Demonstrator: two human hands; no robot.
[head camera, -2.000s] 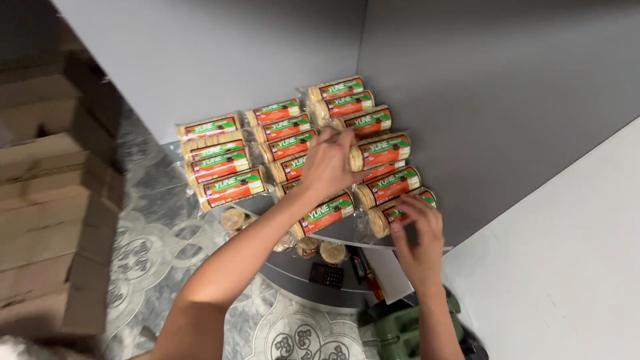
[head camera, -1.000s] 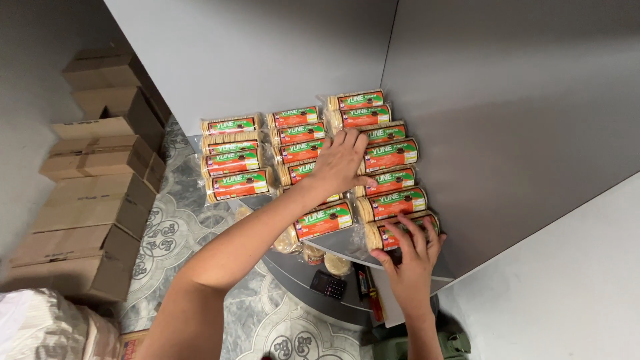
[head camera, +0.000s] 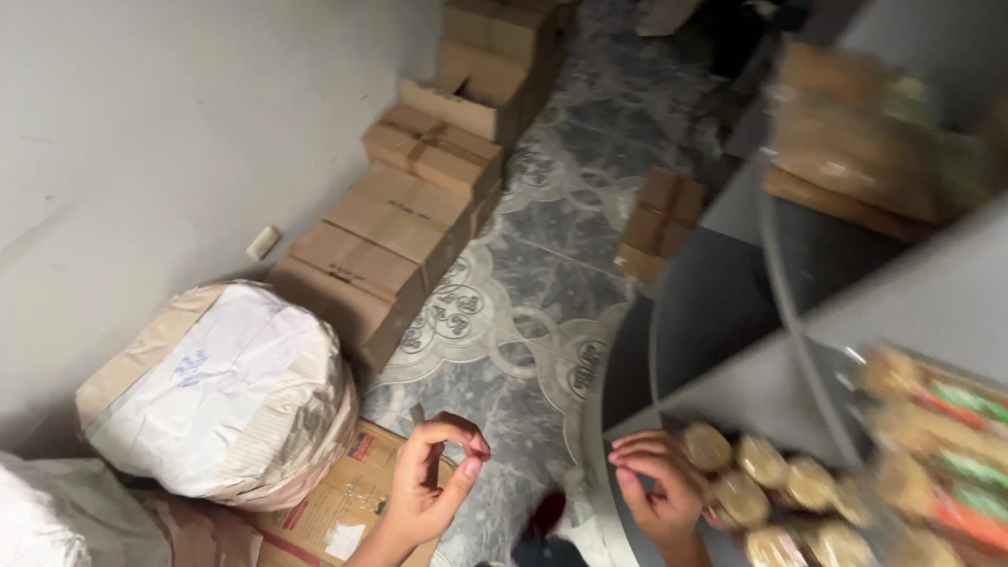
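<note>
My left hand (head camera: 437, 476) is raised above the floor near a flattened cardboard piece, its fingers curled toward the thumb with nothing held between them. My right hand (head camera: 657, 484) hangs empty by the edge of the curved grey shelf, fingers bent and apart from the thumb. Just right of it stand several round, pale-topped packs (head camera: 740, 498) on a lower shelf. Plastic-wrapped packs of round biscuits or wafers (head camera: 945, 441) with green and orange labels lie on the upper shelf at the right edge, blurred.
Taped cardboard boxes (head camera: 394, 213) line the wall at left. A large white wrapped bundle (head camera: 220, 394) sits nearer, beside a printed cardboard box (head camera: 315, 512). Another small box (head camera: 660, 224) stands on the patterned tile floor. Blurred brown packages (head camera: 858, 134) rest on a shelf at upper right.
Both hands have come away from the labelled packs on the shelf, which they touched earlier. The view has swung far to the left, toward the boxes and floor.
</note>
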